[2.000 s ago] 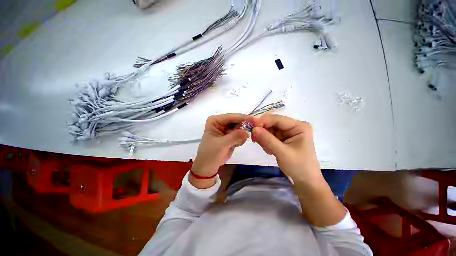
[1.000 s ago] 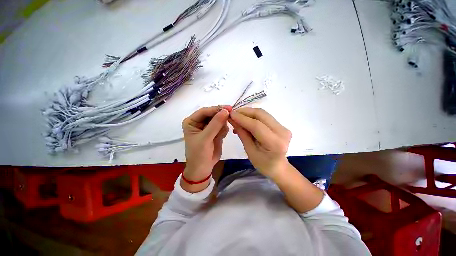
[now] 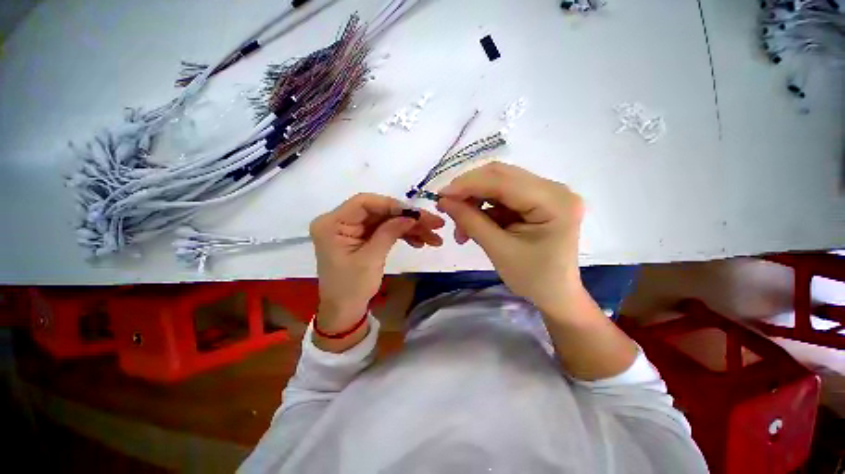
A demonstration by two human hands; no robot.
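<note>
My left hand [image 3: 359, 250] pinches a small black piece [image 3: 410, 214], either a sleeve or a housing, between thumb and fingers. My right hand [image 3: 521, 230] pinches the ends of thin wires or a small part [image 3: 428, 194] between thumb and forefinger, just right of the black piece. A fan of thin coloured wires [image 3: 463, 153] lies on the table just beyond my fingertips. A white cable [image 3: 269, 242] with white plug ends lies left of my left hand; its link to the wires is hidden by my hand.
A large white cable bundle [image 3: 199, 180] with a brown-purple wire tuft [image 3: 324, 83] lies at left. A black housing [image 3: 490, 47] lies beyond the hands. Small white bits sit in piles, one at right [image 3: 639, 122]. Another bundle [image 3: 804, 42] is top right. Red stools [image 3: 185, 338] stand below the table edge.
My hands have moved slightly apart from their earlier joined pinch. The black piece now shows in my left fingertips. The view has shifted, so the table things sit higher.
</note>
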